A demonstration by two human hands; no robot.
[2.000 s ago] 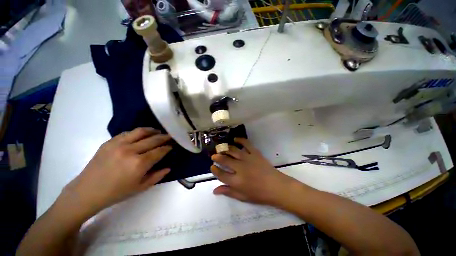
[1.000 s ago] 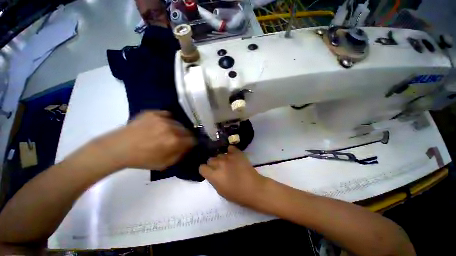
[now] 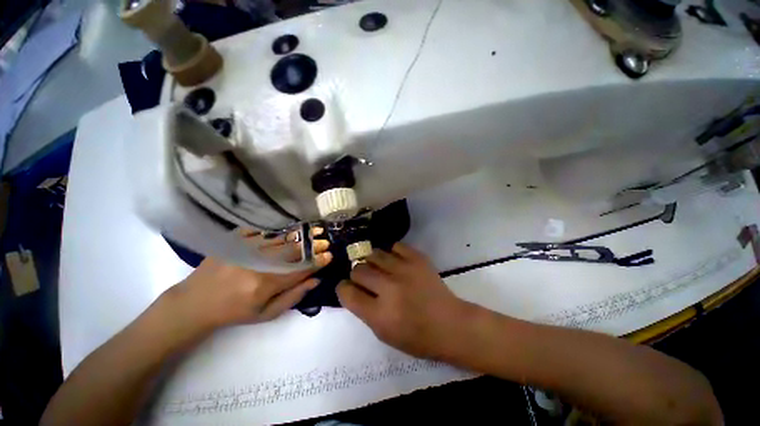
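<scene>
The dark navy garment piece [image 3: 387,223] lies under the head of the white sewing machine [image 3: 467,108], around the presser foot area; most of it is hidden by the machine head and my hands. My left hand [image 3: 242,287] lies on the cloth left of the needle, its fingertips partly behind the machine's face and guard. My right hand [image 3: 404,295] is right of the needle, fingers bent and pinching the cloth edge by the lower cream knob [image 3: 359,250]. The needle tip cannot be made out clearly.
Dark metal thread snips [image 3: 575,252] lie on the machine bed to the right. The ridged tension knob [image 3: 337,202] sits above the needle area. Ruler marks [image 3: 333,376] run along the table's front edge. A tan tag [image 3: 23,271] is at far left.
The view has moved closer to the machine head. My left hand has come down from above the cloth and lies flatter beside the needle area. My right hand stays at the cloth.
</scene>
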